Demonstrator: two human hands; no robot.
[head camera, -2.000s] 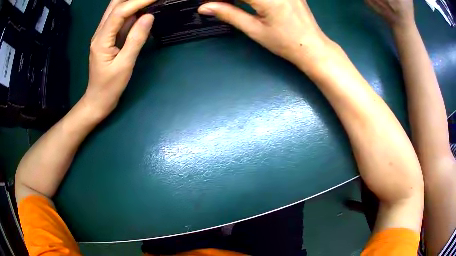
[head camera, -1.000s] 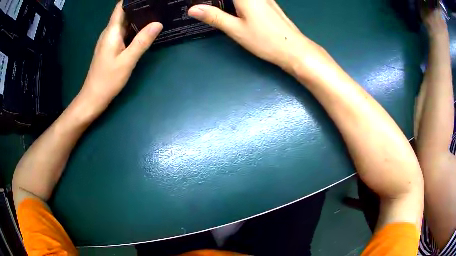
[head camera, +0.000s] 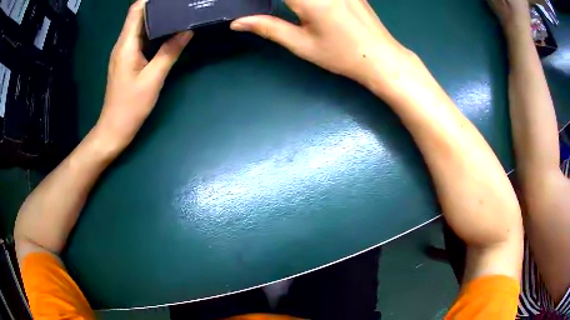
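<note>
A black retail box with small pale print on the face toward me is at the top edge of the view, cut off by it. My left hand holds its left end, thumb at the lower front edge. My right hand holds its right side, thumb at the lower edge. The fingertips of both hands are hidden behind the box or out of the picture. The box's far side is out of view.
Stacked black boxes with white labels stand at the left. The glossy green table has a curved pale front edge. At right, another person's arm reaches over the table beside an open box with shiny contents.
The box has turned, so a plainer face with little print shows in place of the densely printed one. Both hands stay on it. The other person's hand has moved left from one second ago.
</note>
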